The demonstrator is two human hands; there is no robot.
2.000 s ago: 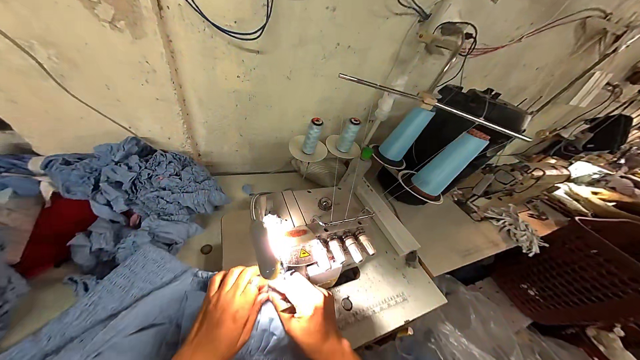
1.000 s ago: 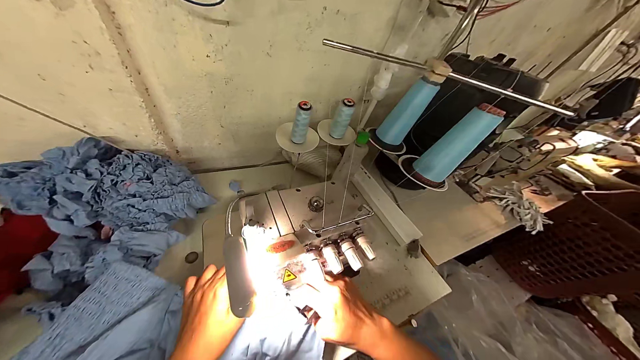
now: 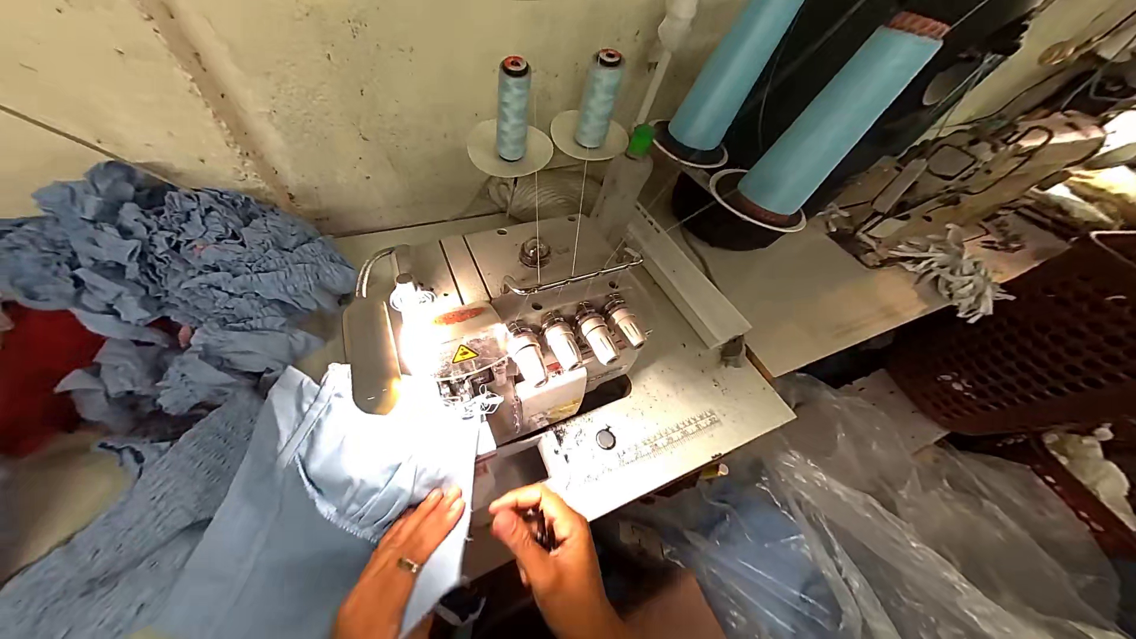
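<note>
An overlock sewing machine (image 3: pixel 550 333) stands on the table under a bright lamp, with thread running down to it from blue cones. Light blue fabric (image 3: pixel 266 524) lies at the machine's left front, its upper part washed out by the light. My left hand (image 3: pixel 399 559), wearing a ring, rests on this fabric near its right edge, fingers together and pressing it down. To the right of the fabric, my right hand (image 3: pixel 555 559) is raised before the machine's front edge, its fingers curled around a small dark object that is partly hidden.
Crumpled blue fabric (image 3: pixel 222 266) is heaped at the left beside red cloth (image 3: pixel 40 382). Large thread cones (image 3: pixel 843 115) stand at the back right. Clear plastic sheeting (image 3: pixel 852 497) and a dark red perforated basket (image 3: pixel 1021 346) are at the right, below the table's level.
Both hands were close together by the lamp and needle area; now they are nearer to me. The right hand has come off the fabric, and the view has moved closer to the machine.
</note>
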